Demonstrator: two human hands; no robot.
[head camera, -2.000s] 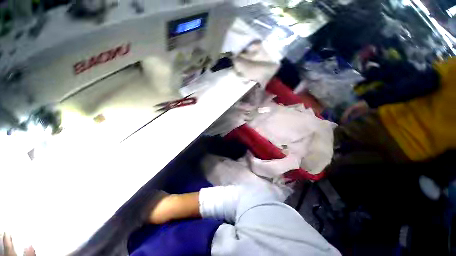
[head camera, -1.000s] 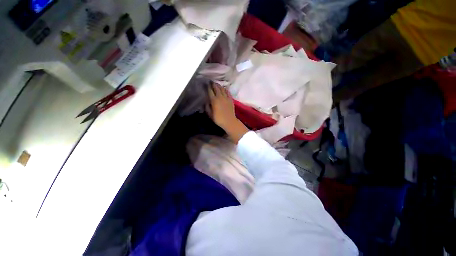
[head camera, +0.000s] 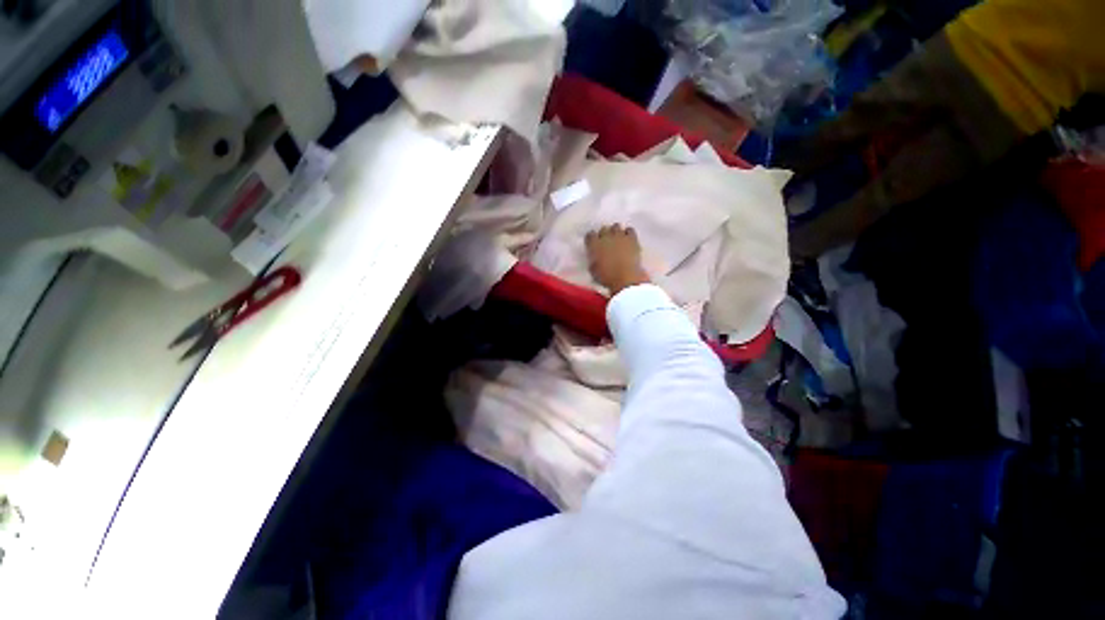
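My right hand (head camera: 618, 257) lies on the pale pink fabric pieces (head camera: 654, 200) heaped in the red bin (head camera: 551, 300) beside the table. Its fingers are curled down on the cloth; whether they grip a piece I cannot tell. A small white label (head camera: 570, 194) lies on the pieces just above the hand. More pale cloth (head camera: 527, 412) hangs below the bin by the purple apron. My left hand is not in view.
The white machine table (head camera: 303, 351) fills the left, with red snips (head camera: 242, 313) and paper slips (head camera: 285, 212) on it. The machine's blue-lit display (head camera: 82, 79) is at top left. Cloth (head camera: 479, 61) hangs over the table's far corner. A person in yellow (head camera: 1030, 61) is at top right.
My right arm has come up from low beside the table and reached over the bin. Since one second ago the hand has moved right, from the bin's near edge onto the pieces. My left hand has left view.
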